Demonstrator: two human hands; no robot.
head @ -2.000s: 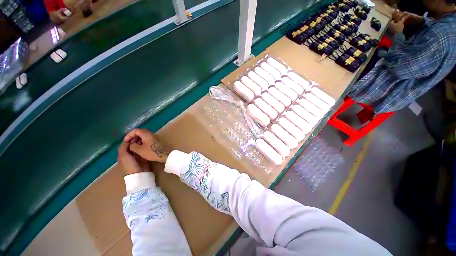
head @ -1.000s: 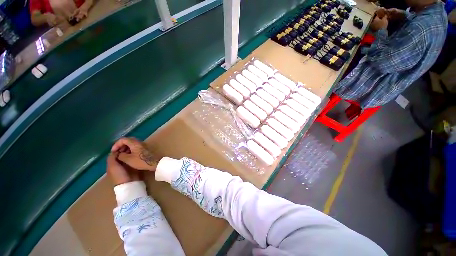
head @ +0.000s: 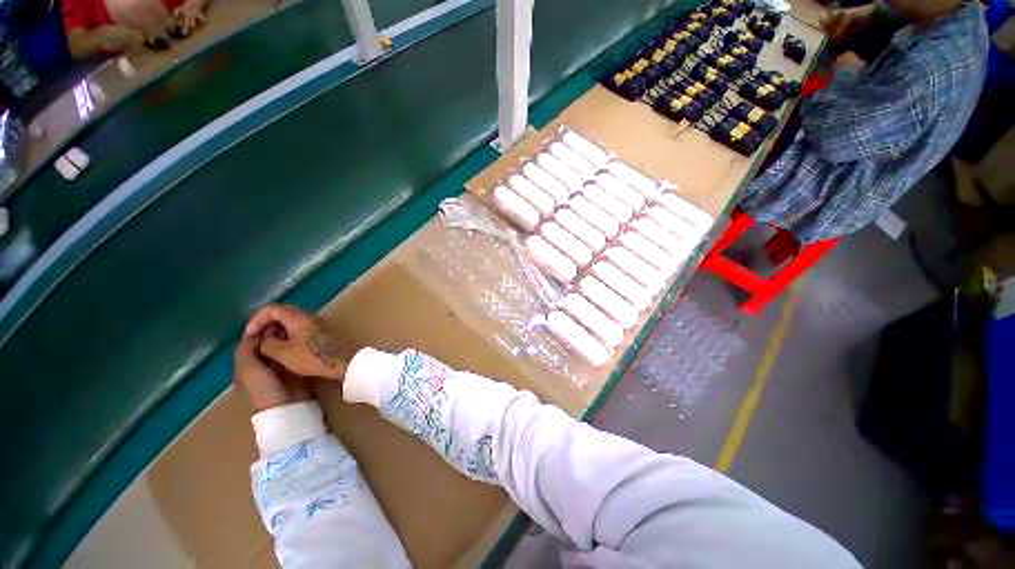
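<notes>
My left hand [head: 259,363] and my right hand [head: 298,342] are together over the left edge of the cardboard sheet [head: 390,317], beside the conveyor. Their fingers are curled and touching. Whether something small is between the fingers cannot be told. To the right of my hands, several white housings [head: 602,242] lie in rows in a clear blister tray [head: 534,333] with crinkled plastic along its near side.
The green conveyor belt [head: 223,222] curves along the left, with a white post [head: 513,78] at its edge. Black inner units [head: 696,69] lie farther along the bench. A person in plaid [head: 890,122] sits on a red stool [head: 768,265]. Another person in red [head: 100,28] works across the belt.
The view has shifted, so the bench appears farther left. My hands stay together in nearly the same pose. The white parts on the belt have moved toward the lower left.
</notes>
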